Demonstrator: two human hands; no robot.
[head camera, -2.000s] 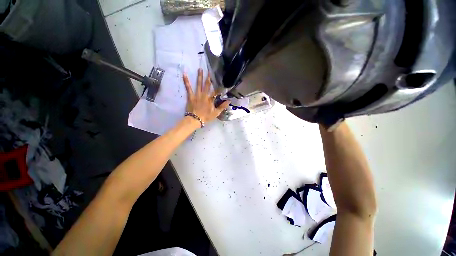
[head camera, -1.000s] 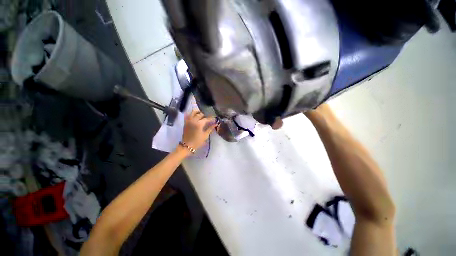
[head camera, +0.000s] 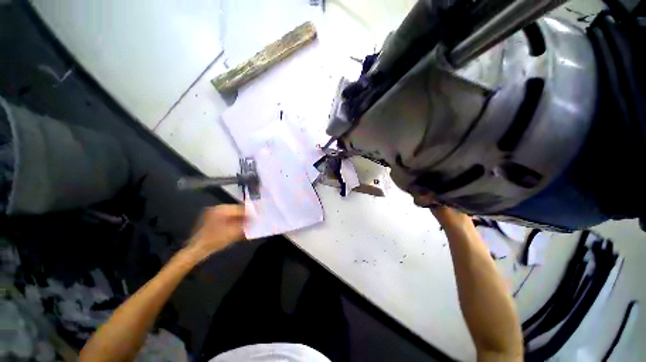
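The cutting machine (head camera: 467, 134), with its large silver-grey motor body, fills the upper right. Its flat base plate (head camera: 372, 179) rests on the table, with small black-and-white offcuts (head camera: 340, 173) on it. The fabric lay with white paper on top (head camera: 287, 187) lies left of the machine at the table edge. A metal clamp (head camera: 249, 178) grips it, its rod sticking out over the edge. My left hand (head camera: 219, 228), blurred, is at the lay's near left corner; its fingertips are unclear. My right hand (head camera: 425, 200) is at the machine's underside, mostly hidden behind the motor body.
A yellowish-brown bar weight (head camera: 265, 60) lies at the far end of the lay. Small cut pieces (head camera: 535, 247) and long curved black strips (head camera: 584, 283) lie at the right. A grey bin (head camera: 60, 162) and scraps (head camera: 85, 300) are on the floor at the left.
My left hand has left the blade area and moved to the lay's outer edge. The machine stands clear of the lay's near part, and the bar weight shows fully. The view has shifted.
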